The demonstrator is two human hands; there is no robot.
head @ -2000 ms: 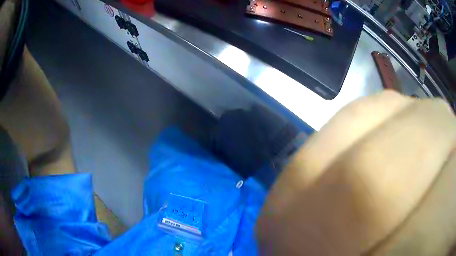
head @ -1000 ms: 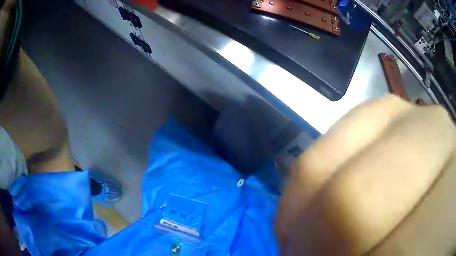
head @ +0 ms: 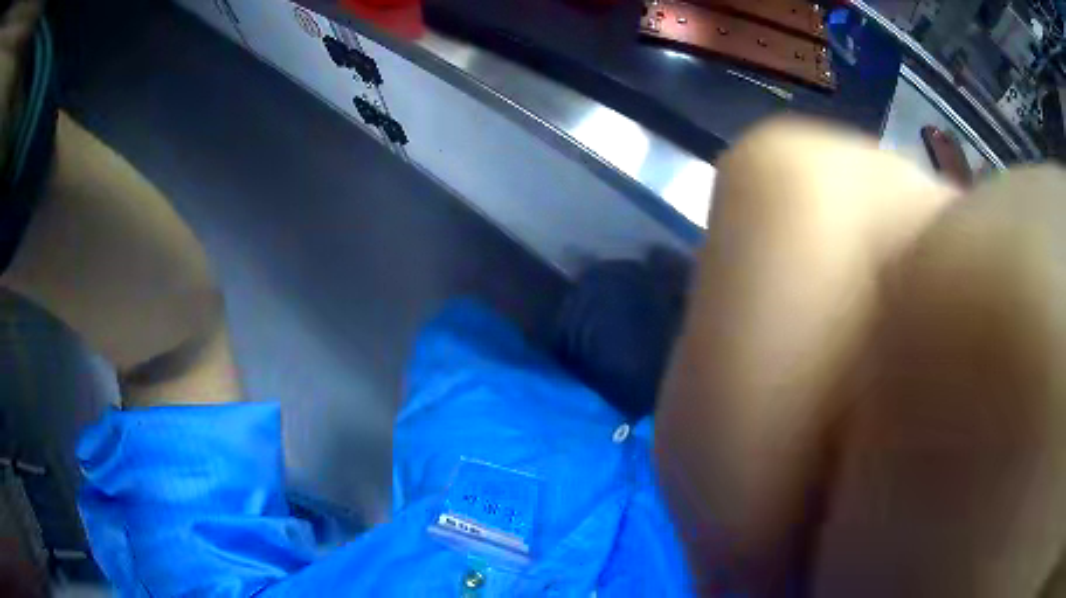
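Observation:
Reddish-brown fixture bars (head: 742,44) with shiny round spots lie side by side on the black work pad (head: 526,37) at the top. A thin pale tool (head: 760,82) lies beside them on the pad. My right hand (head: 842,339) is very close to the camera, large and blurred at the right. It covers the pad's near corner, and its fingertips and any held thing cannot be made out. My left forearm rises at the left edge with a dark green strap; only a dark sliver of my left hand (head: 14,58) shows, cut off by the edge.
Another fixture bar (head: 945,154) lies on the steel top, partly behind my right hand. Curved silver rails (head: 959,88) and machine parts stand beyond. A red bin (head: 386,14) is at the top edge. The bench's steel edge (head: 608,129) runs diagonally above the grey floor.
The view has shifted, so the bench and smock sit further right. My right hand has risen in the picture and now covers the pad's corner and more of the steel top.

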